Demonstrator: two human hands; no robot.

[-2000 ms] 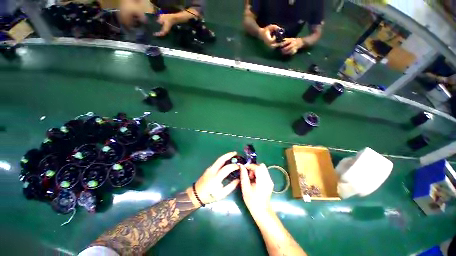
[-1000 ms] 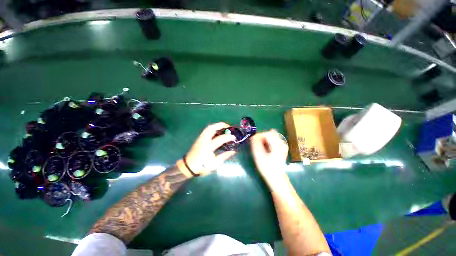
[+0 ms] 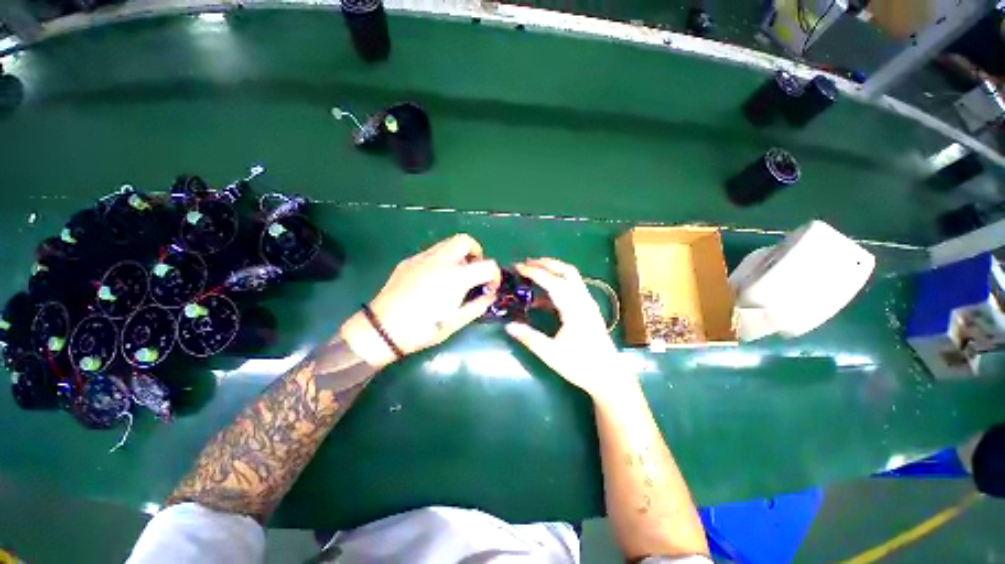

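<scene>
A small dark unit (image 3: 511, 297) with a shiny inner part is held between my two hands above the green bench. My left hand (image 3: 435, 292) grips it from the left, fingers bent over its top. My right hand (image 3: 568, 325) holds it from the right, with thumb and fingertips on its side. The fingers hide much of the unit, and its wires cannot be made out clearly.
A cluster of black units (image 3: 149, 325) stands at the left. A tan tape ring (image 3: 603, 303), a cardboard box (image 3: 730, 284) with small metal bits and a white container (image 3: 816, 275) are at the right. Black cylinders (image 3: 411, 138) stand farther back; a blue-and-white box (image 3: 953, 314) is far right.
My right hand, which was apart from the unit one second ago, has moved left onto it. The shiny part that stuck out at the upper right now sits between my hands. The view has shifted slightly.
</scene>
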